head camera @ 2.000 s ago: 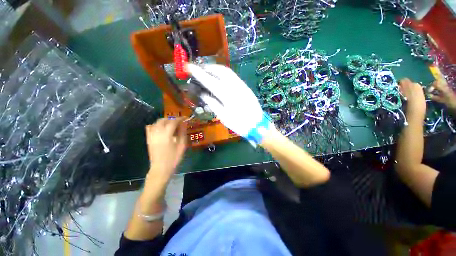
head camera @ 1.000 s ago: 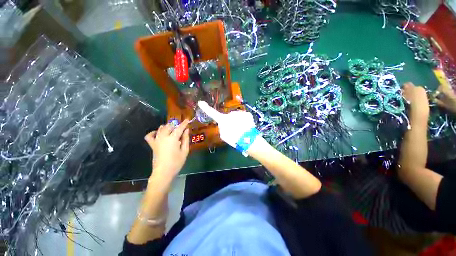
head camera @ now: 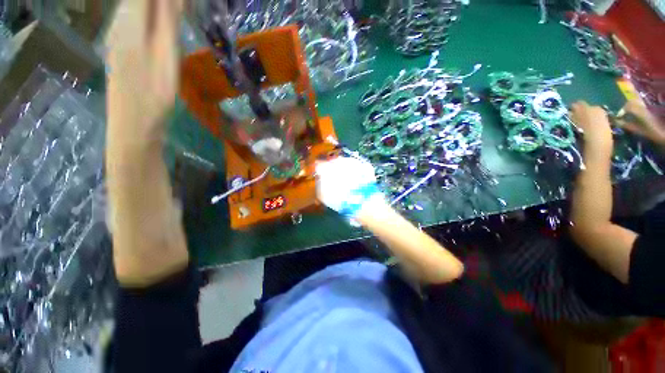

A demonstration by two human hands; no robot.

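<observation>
The orange lever press stands in front of me with red digits lit. Its dark lever arm reaches up to the top edge; the red grip does not show. A small green ring part lies under the silvery press head, its white-tipped lead hanging out to the left. My right hand, in a white glove with a blue wrist band, is at the press base right of the ring; its fingers are blurred. My left hand, bare, is raised at the top left, blurred and cut off by the edge.
Green wired rings are piled right of the press, with a smaller group beyond. Another person's hands are at the right, near a red surface. Grey harness bundles lie behind. A plastic-covered wire heap fills the left.
My left hand has left the press front and risen to the top left. My right hand has moved off the red grip to the base's right side. The red grip has gone from view.
</observation>
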